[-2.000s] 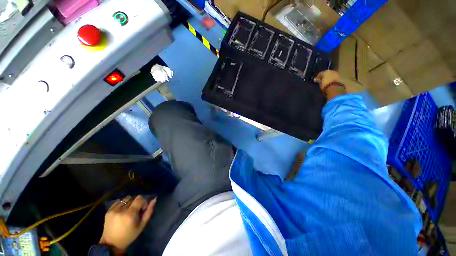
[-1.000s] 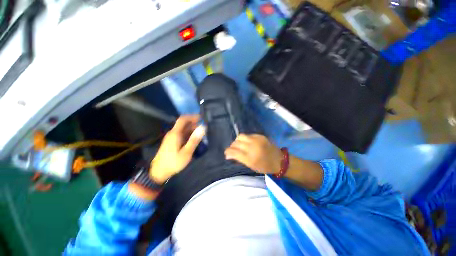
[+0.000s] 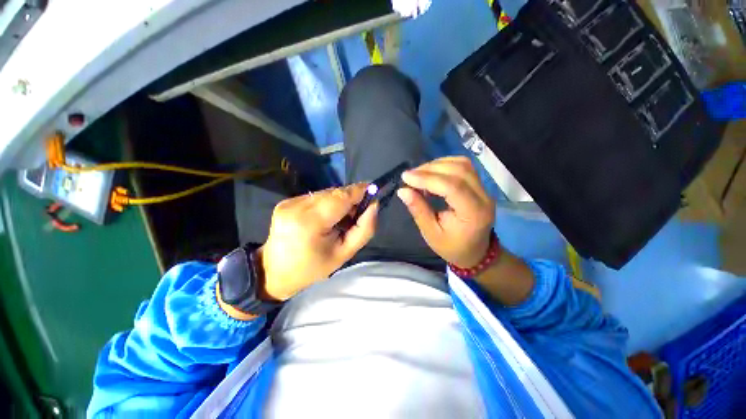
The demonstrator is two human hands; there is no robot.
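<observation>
A thin dark phone frame (image 3: 388, 185) is held over my lap, seen nearly edge-on, with a small bright glint at its left end. My left hand (image 3: 315, 237), with a black smartwatch at the wrist, pinches its left end between thumb and fingers. My right hand (image 3: 451, 209), with a red bead bracelet, pinches its right end at the fingertips. The fingers hide much of the frame. The black blister tray (image 3: 564, 172) lies at the right, with several frames in its upper pockets.
The white machine's edge (image 3: 164, 74) runs across the upper left. A grey-white box (image 3: 80, 190) with orange-yellow cables and red-handled pliers (image 3: 62, 219) sit on the green surface (image 3: 74, 303). A blue crate (image 3: 707, 360) is at the lower right, cardboard at the right edge.
My right hand has moved from the tray to my lap. My left hand has come up to meet it, and the dark frame now shows between them. The view has shifted.
</observation>
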